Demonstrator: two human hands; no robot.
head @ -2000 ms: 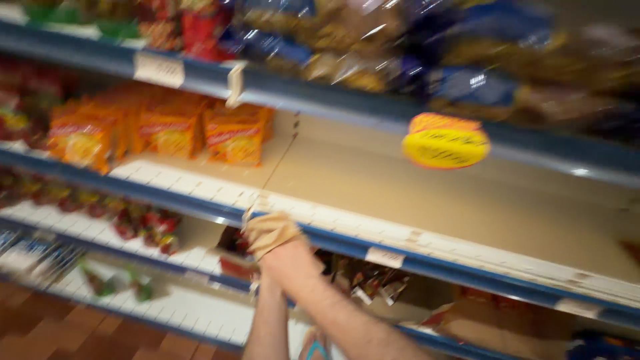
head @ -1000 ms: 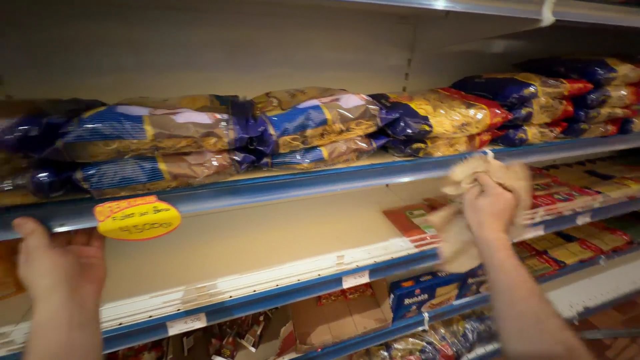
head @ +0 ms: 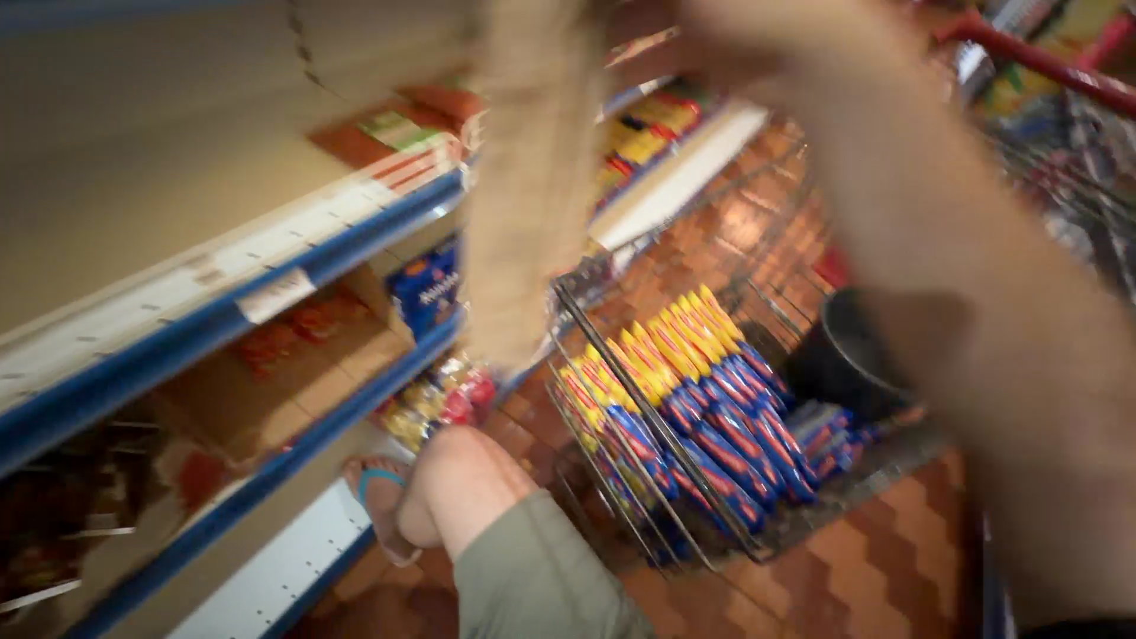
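Observation:
A tan cloth (head: 532,186) hangs, blurred, in front of the shelves at the upper middle of the head view. My right hand (head: 719,35) is at the top edge, blurred and partly cut off, closed on the cloth's upper part, and its forearm crosses the right side. My left hand is out of view. Behind the cloth, a blue-edged shelf (head: 213,275) bears a price tag (head: 277,295) and a flat red-and-green pack (head: 382,133). Lower down are a blue box (head: 426,288) and an open cardboard box (head: 293,373) with red packs.
On the tiled floor, a wire basket or cart (head: 657,426) holds many yellow-and-blue packets (head: 710,426). A black bucket (head: 843,355) is beside them. My knee (head: 470,479) and sandalled foot (head: 382,506) are near the lower shelf. A red bar (head: 1038,62) crosses the upper right.
The view has swung down and right to the floor. My left hand, at the upper shelf's edge one second ago, has left view. The cloth is still with my right hand.

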